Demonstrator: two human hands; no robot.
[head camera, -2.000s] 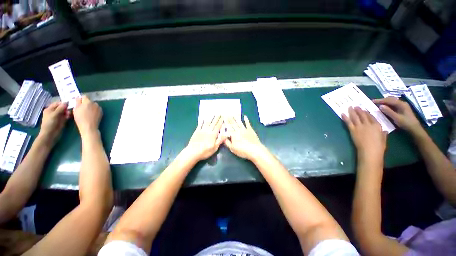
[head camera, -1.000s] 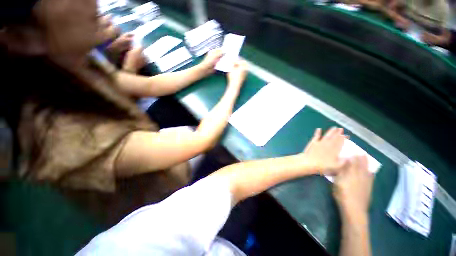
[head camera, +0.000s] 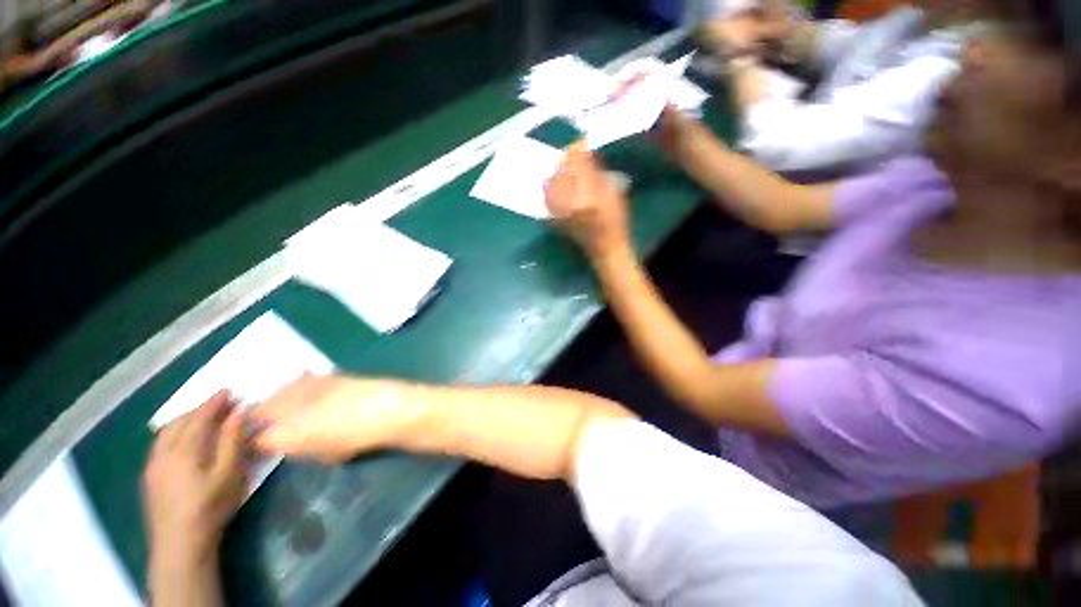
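A white sheet (head camera: 255, 356) lies on the green bench in front of me, its far part flat and its near part under my hands. My left hand (head camera: 196, 462) is at its near left side, fingers bent onto the paper. My right hand (head camera: 318, 417) is beside it, fingers curled on the near edge, fingertips close to the left hand's. Both hands are blurred and the fingertips are partly hidden. A pile of folded leaflets (head camera: 370, 267) lies to the right of the sheet. The stack of unfolded sheets (head camera: 59, 540) is at the lower left, cut off by the picture edge.
A pale strip (head camera: 219, 294) runs along the bench's far side. At the right, a person in a purple top (head camera: 913, 344) holds paper (head camera: 628, 107) over the bench, with another sheet (head camera: 518, 176) nearby. A further person in light clothing (head camera: 842, 101) sits beyond. A dark area lies past the strip.
The view has swung from the left neighbour to the right one. My hands have gone from pressing flat with spread fingers to bent fingers at the sheet's near edge.
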